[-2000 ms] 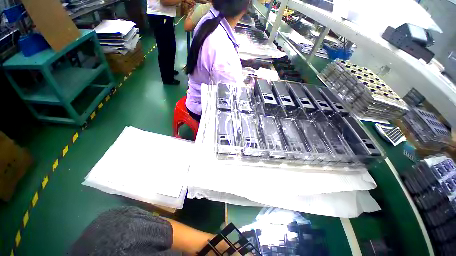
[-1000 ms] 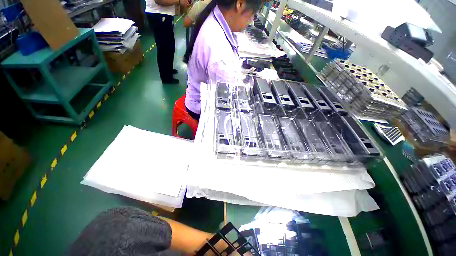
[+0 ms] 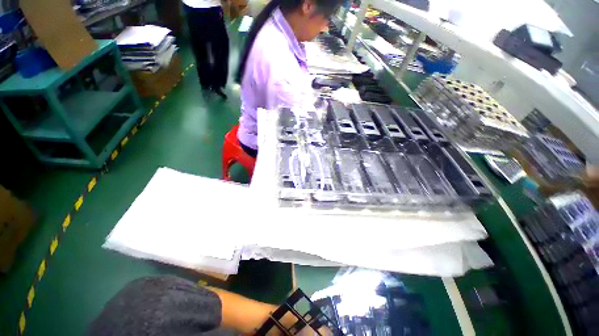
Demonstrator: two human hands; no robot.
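Note:
A black open grid (image 3: 293, 314), a waste skeleton by its look, lies across my left forearm and hand at the bottom edge. My left hand (image 3: 318, 330) shows only in part behind it; its fingers are cut off, so its grip cannot be told. My right hand is not in view. A glossy dark film sheet (image 3: 377, 308) with strong glare lies on the bench right of the grid. A clear blister tray (image 3: 374, 202) holds black plastic housings (image 3: 392, 123) in two rows, on white interleaf sheets (image 3: 368, 239).
More white sheets (image 3: 180, 213) lie left of the tray. A person (image 3: 276, 79) sits beyond on a red stool (image 3: 235, 157); another stands behind. Stacked trays (image 3: 473, 111) line the rear ledge under a white shelf (image 3: 473, 49). Dark parts (image 3: 558, 239) stand at right. A green cart (image 3: 72, 105) is at left.
The view has shifted slightly, and the whole scene sits a little further left and is more blurred. The seated person's head has turned toward the bench. The grid and my left arm look nearly unchanged.

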